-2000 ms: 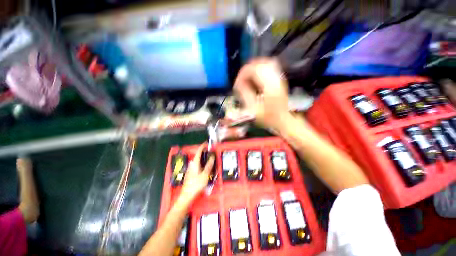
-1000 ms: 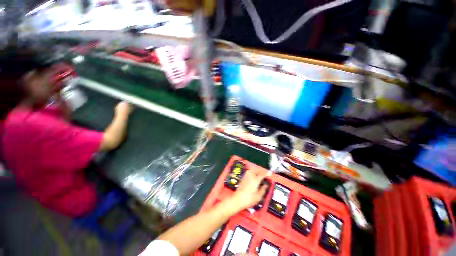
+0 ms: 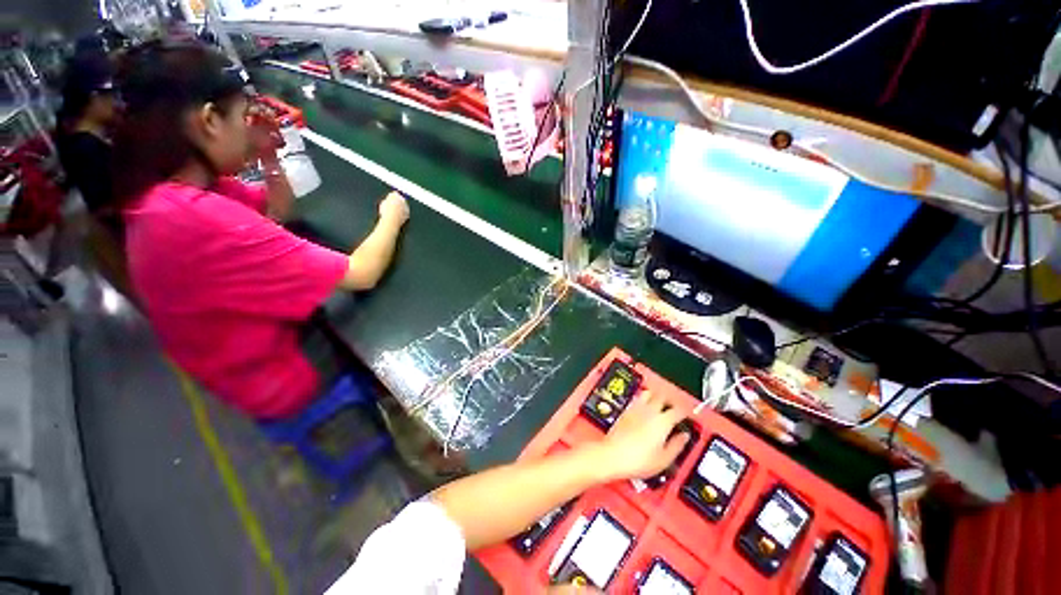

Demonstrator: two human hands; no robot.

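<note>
A red-orange tray (image 3: 745,560) lies at the lower right, with black handheld devices in its pockets, several with white labels, such as this device (image 3: 713,474). The top-left device (image 3: 611,392) shows a black face with yellow print. My left hand (image 3: 643,439) is over the second pocket of the far row, its fingers around a black device (image 3: 675,453) that they partly hide. A white cable (image 3: 718,384) ends close to my fingertips; whether it is plugged in cannot be told. Only a sliver of skin, likely my right hand (image 3: 575,589), shows at the bottom edge.
A person in pink (image 3: 233,291) sits at the left, a forearm on the green bench (image 3: 436,250). Beyond the tray are a mouse (image 3: 754,339), a bottle (image 3: 631,238) and a monitor (image 3: 756,209). A wrapped cylindrical tool (image 3: 910,529) and red-orange stack (image 3: 1006,546) are at the right.
The view has swung left, bringing the person in pink into view. My left hand stays at the same device. My right arm, raised beyond the tray earlier, has left that area.
</note>
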